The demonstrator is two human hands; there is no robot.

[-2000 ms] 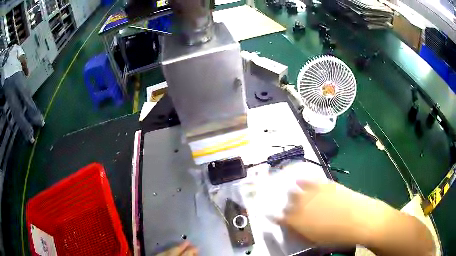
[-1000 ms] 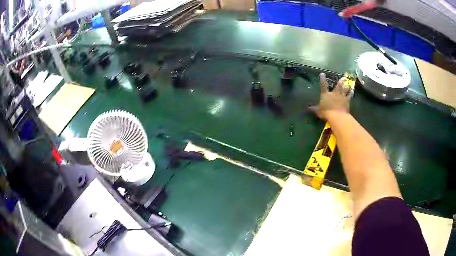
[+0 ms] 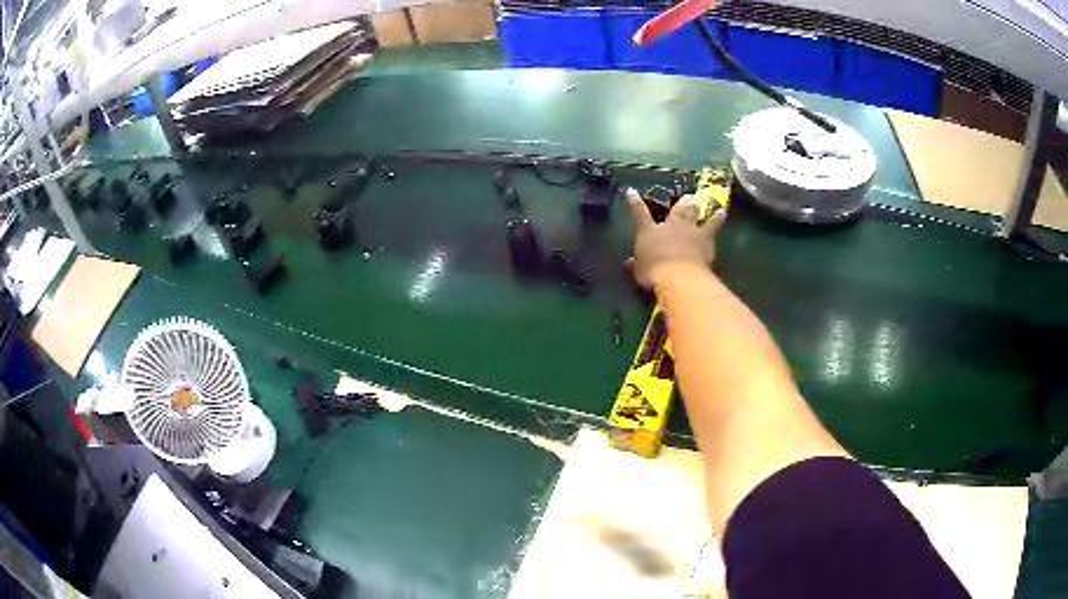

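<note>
My right hand (image 3: 677,243) reaches over the conveyor belt (image 3: 469,316) at the striped guide bar (image 3: 644,404), its fingers spread. A small dark adapter (image 3: 659,201) lies just beyond, between the finger tips; I see no clear grip on it. Another black adapter (image 3: 597,197) lies to the left of the hand, and one more (image 3: 522,243) lies nearer with its cord. Several others are scattered farther left on the belt. My left hand is out of the picture.
A white round reel (image 3: 803,170) stands beyond the guide bar. A white fan (image 3: 185,392) is at the left, beside the plate (image 3: 164,544). A pale board (image 3: 597,515) lies at the near belt edge. Stacked sheets (image 3: 275,76) and blue bins (image 3: 703,59) are at the back.
The view has swung from the press to the belt, then farther right. My right hand has left the press plate and reached the guide bar; my left hand has left the picture.
</note>
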